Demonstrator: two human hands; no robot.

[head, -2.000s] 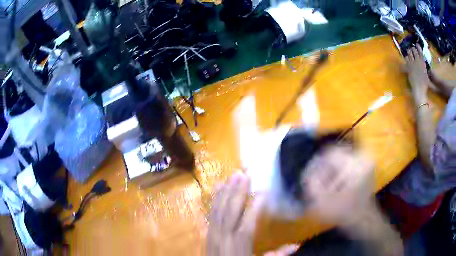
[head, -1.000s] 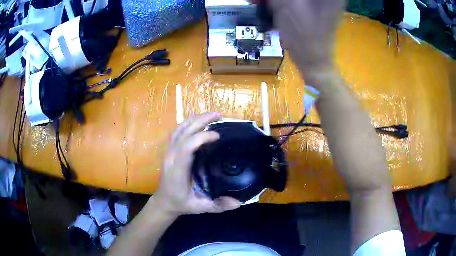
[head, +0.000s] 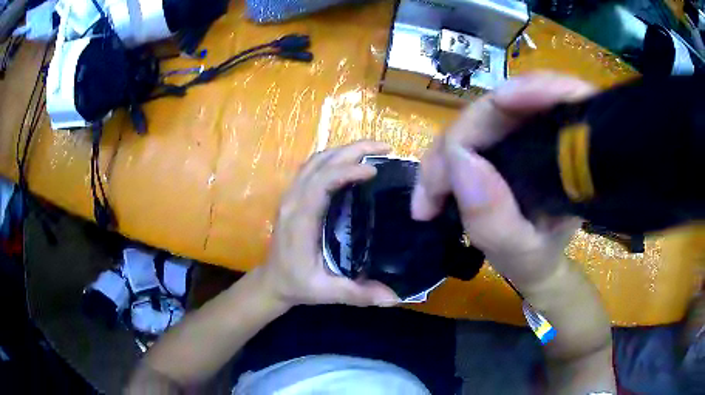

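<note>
My left hand (head: pixel 313 231) grips the left side of a camera housing (head: pixel 394 239), white-rimmed with a black bowl-shaped inside, at the bench's front edge. My right hand (head: pixel 495 170) is closed around a black electric screwdriver (head: pixel 618 154) with a yellow-orange band, over the housing's right part. The screwdriver's tip is hidden by my fingers, so contact cannot be told. Thin wires with a white, blue and yellow plug (head: pixel 541 324) hang from the housing over the bench edge.
The screw feeder (head: pixel 456 58) stands behind the housing. Part-built cameras (head: pixel 73 81) with black cables (head: pixel 224 69) lie at the left. A bluish plastic bag (head: pixel 301 6) is at the top edge. White parts (head: pixel 147 289) sit below the bench edge at lower left.
My right hand has come back from near the feeder to the housing, with the screwdriver now plainly visible. The housing is turned in my left hand. The plug now hangs over the front edge.
</note>
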